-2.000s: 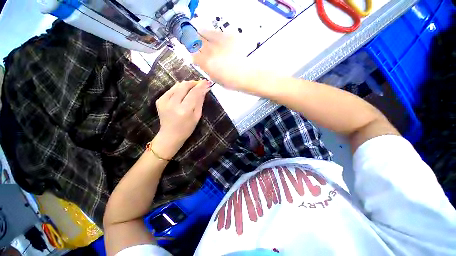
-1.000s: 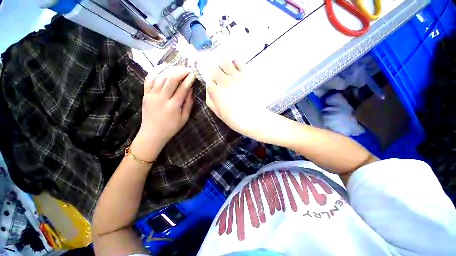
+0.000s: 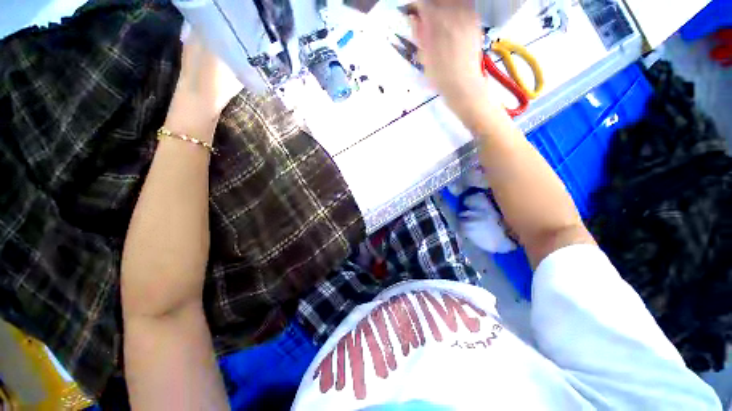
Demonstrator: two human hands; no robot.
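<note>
The dark plaid garment (image 3: pixel 281 193) lies over the left of the machine table, its edge running up to the needle area of the sewing machine (image 3: pixel 281 48). My left hand (image 3: pixel 205 72) is at the upper left beside the machine head, over the cloth; its fingers are hidden behind the machine. My right hand (image 3: pixel 449 36) is blurred at the top, above the table near the scissors; whether it holds anything is unclear. The blue-grey cylindrical attachment (image 3: pixel 334 80) stands right of the needle area.
Scissors with one red and one yellow handle (image 3: pixel 520 68) lie right of the machine. A measuring strip (image 3: pixel 433 183) runs along the front edge of the white table (image 3: pixel 377 160). Blue crates (image 3: pixel 590 132) are below, with dark cloth (image 3: pixel 666 217) at the right.
My left hand has moved up and left from the cloth edge. My right hand has moved away from the needle area to the upper right. The view has shifted, showing more at the right.
</note>
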